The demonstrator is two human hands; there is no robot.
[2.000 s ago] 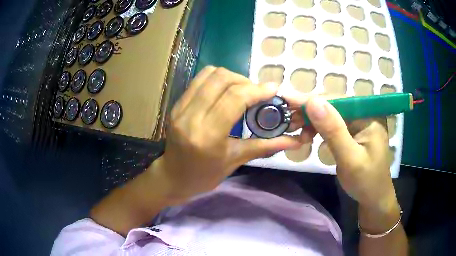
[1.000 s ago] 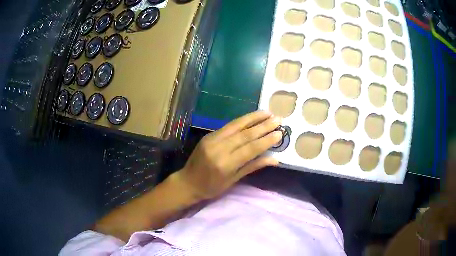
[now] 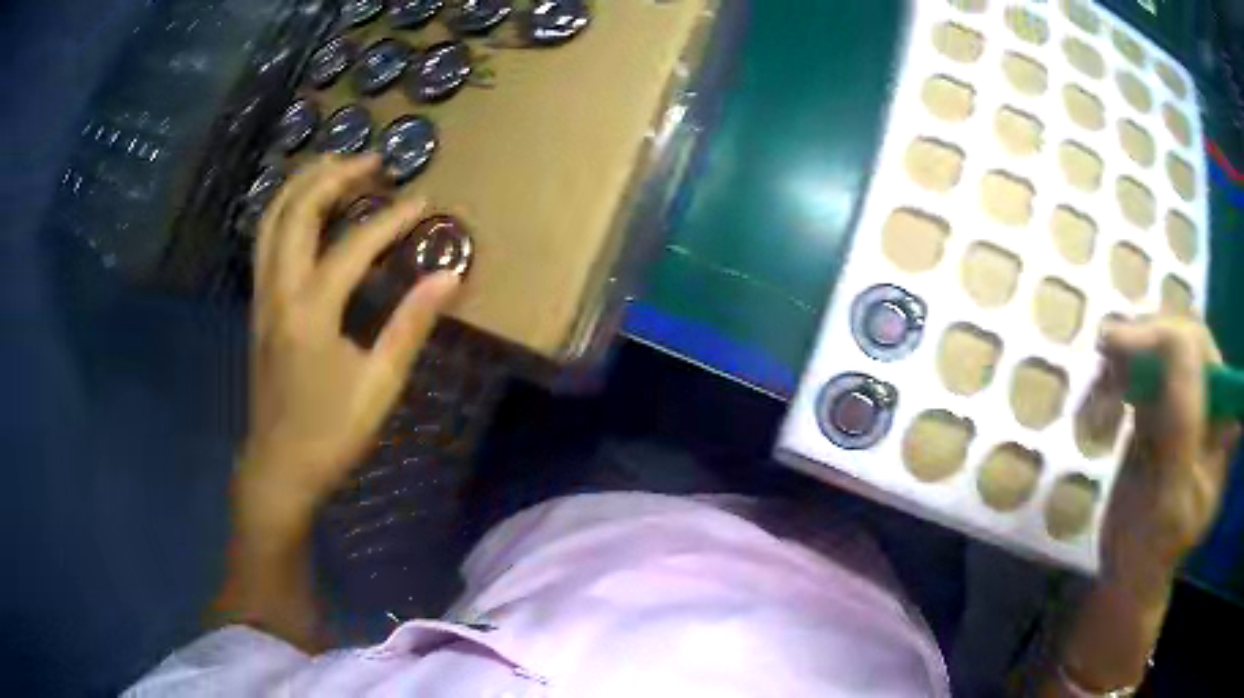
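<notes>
My left hand [image 3: 321, 327] is over the brown cardboard sheet [image 3: 546, 177], thumb and index finger around the edges of a dark round loudspeaker driver [image 3: 441, 248]; its other fingers partly cover more drivers. My right hand [image 3: 1160, 423] is at the far right, holding a green test probe [image 3: 1184, 386], slightly blurred, over the right side of the white foam tray [image 3: 819, 457]. Two drivers sit back up in the tray's left column, one in the front pocket [image 3: 855, 409] and one just behind it [image 3: 888, 322]. The other visible pockets show tan.
Rows of dark drivers [image 3: 439, 71] lie on the cardboard at upper left. Glossy transparent trays [image 3: 150, 150] are beside and beneath it. The green mat [image 3: 778, 177] with a blue line shows between cardboard and foam tray. A red wire shows at the right edge.
My left hand has moved from the foam tray to the cardboard. A driver now sits in the second pocket, empty one second ago. My right hand has come back over the tray. The view has shifted left.
</notes>
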